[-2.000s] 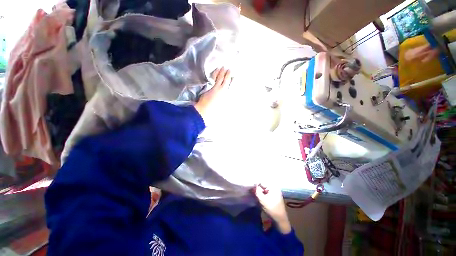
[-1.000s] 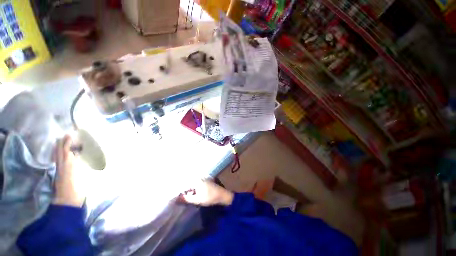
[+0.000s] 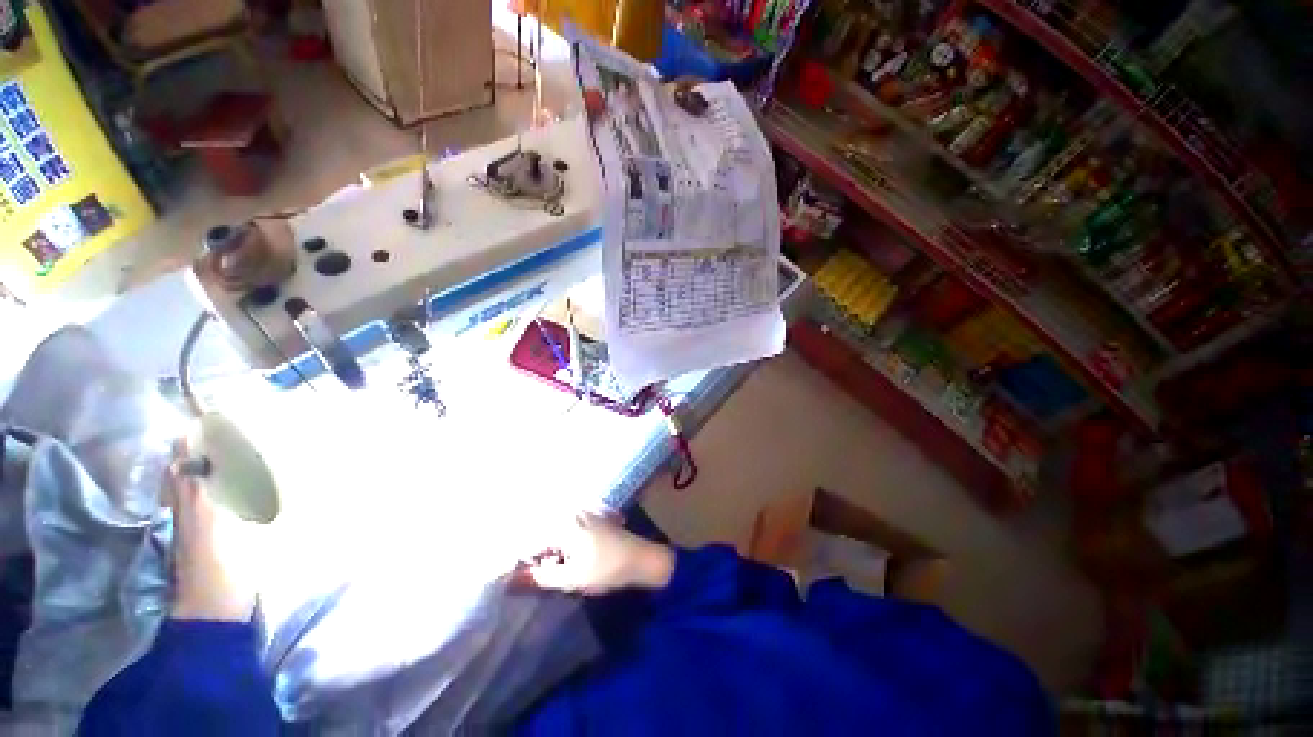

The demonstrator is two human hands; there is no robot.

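Observation:
Light grey cloth [image 3: 389, 670] lies over the near table edge and in a heap at the left, bleached white under the lamp. My right hand [image 3: 598, 557] pinches the cloth at the near table edge. My left hand [image 3: 209, 540] is at the left beside the lamp head [image 3: 238, 468], partly behind it and washed out by glare; its fingers and hold cannot be made out. The white sewing machine [image 3: 418, 245] with a blue stripe stands beyond. Printed spec sheets [image 3: 691, 245] hang at its right end.
A dark red phone [image 3: 540, 350] lies on the table under the machine, its lanyard [image 3: 680, 446] hanging over the grey edge [image 3: 648, 461]. An open cardboard box [image 3: 785, 530] is on the floor. Goods shelves [image 3: 922, 187] fill the right. A yellow poster [image 3: 58, 159] is at far left.
The view has swung right, away from the pink and dark cloth, towards the shelves, and steadied. My right hand keeps its pinch on the cloth. My left hand now appears beside the lamp head.

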